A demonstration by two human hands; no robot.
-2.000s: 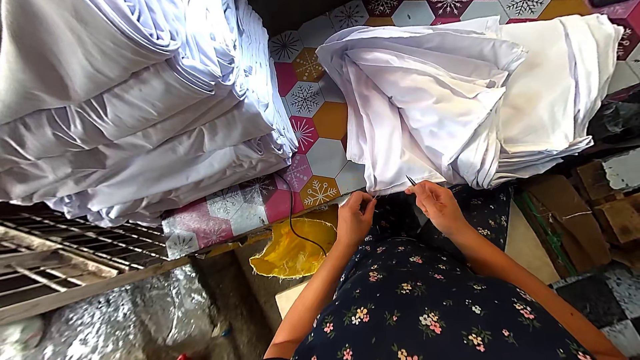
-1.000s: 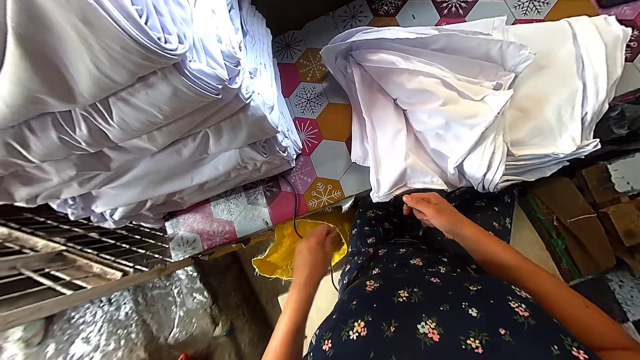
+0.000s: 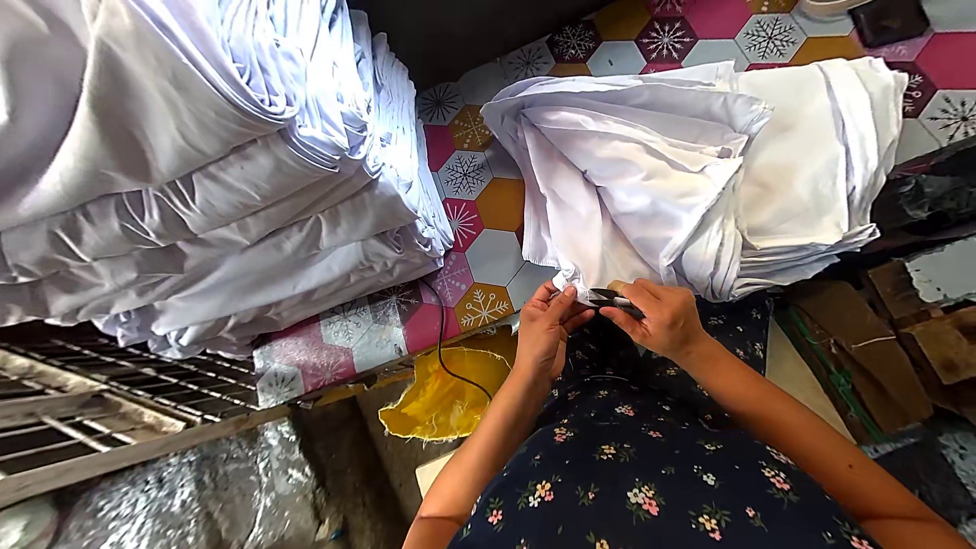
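My left hand (image 3: 547, 324) pinches the hem corner of a white cloth (image 3: 633, 175), close to the table's front edge. In my right hand (image 3: 662, 316) is a small dark cutting tool, perhaps thread snips (image 3: 614, 302), with its tips at the bunched hem beside my left fingers. My right fingers partly hide the tool. The cloth lies loosely folded over a pile of white fabric pieces (image 3: 801, 168) on the patterned table cover (image 3: 492, 255).
A tall stack of folded white fabric (image 3: 206, 206) fills the left side, above a metal rack (image 3: 145, 374). A yellow cloth (image 3: 446, 396) hangs below the table edge, with a dark cord (image 3: 440, 335) across it. Cardboard pieces (image 3: 862, 358) lie at the right.
My left hand has moved from beside the yellow cloth, where it was one second ago, up to the white hem. The dark tool's blades now show at the hem in my right hand.
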